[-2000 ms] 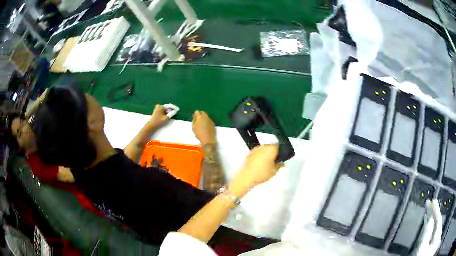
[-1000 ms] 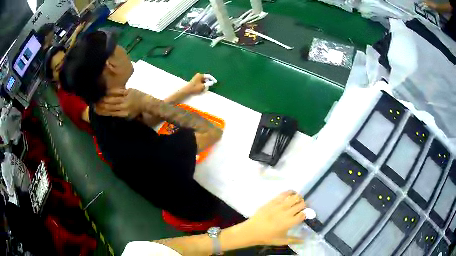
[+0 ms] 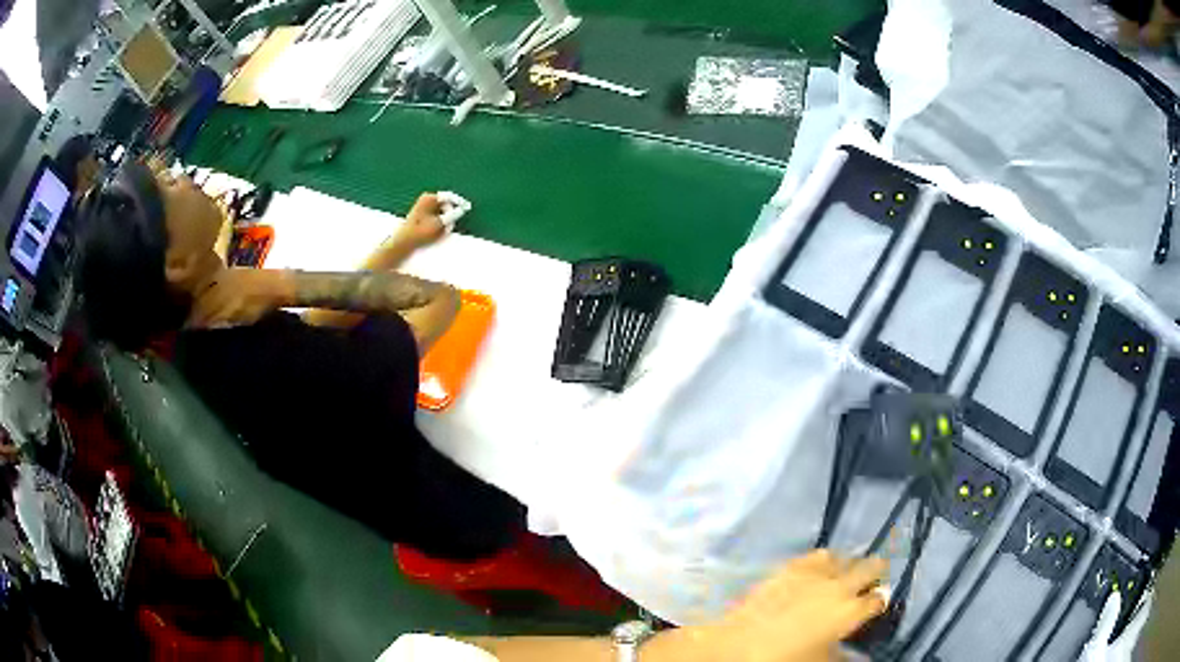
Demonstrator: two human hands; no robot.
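My bare left hand (image 3: 822,601), with a watch at the wrist, holds a black housing (image 3: 912,433) with yellow dots by its lower end. The housing is blurred and tilted over the front-left pockets of the white-covered tray (image 3: 835,362). More housings (image 3: 1029,349) lie flat in the tray pockets in two rows. A fanned stack of black housings (image 3: 608,323) lies on the white sheet left of the tray. A white-gloved part of my right hand (image 3: 1123,605) shows small at the lower right edge; its fingers are unclear.
A neighbouring worker in black (image 3: 324,414) sits at the left, one arm bent towards the neck, the other hand holding a small white thing. An orange tray (image 3: 456,352) is beside them. A clear bag (image 3: 747,88) and white stacked trays (image 3: 339,52) lie on the green bench.
My left hand released the fanned stack, moved right to the tray and now holds one housing raised from it. The neighbour's arm went from the bench to the neck.
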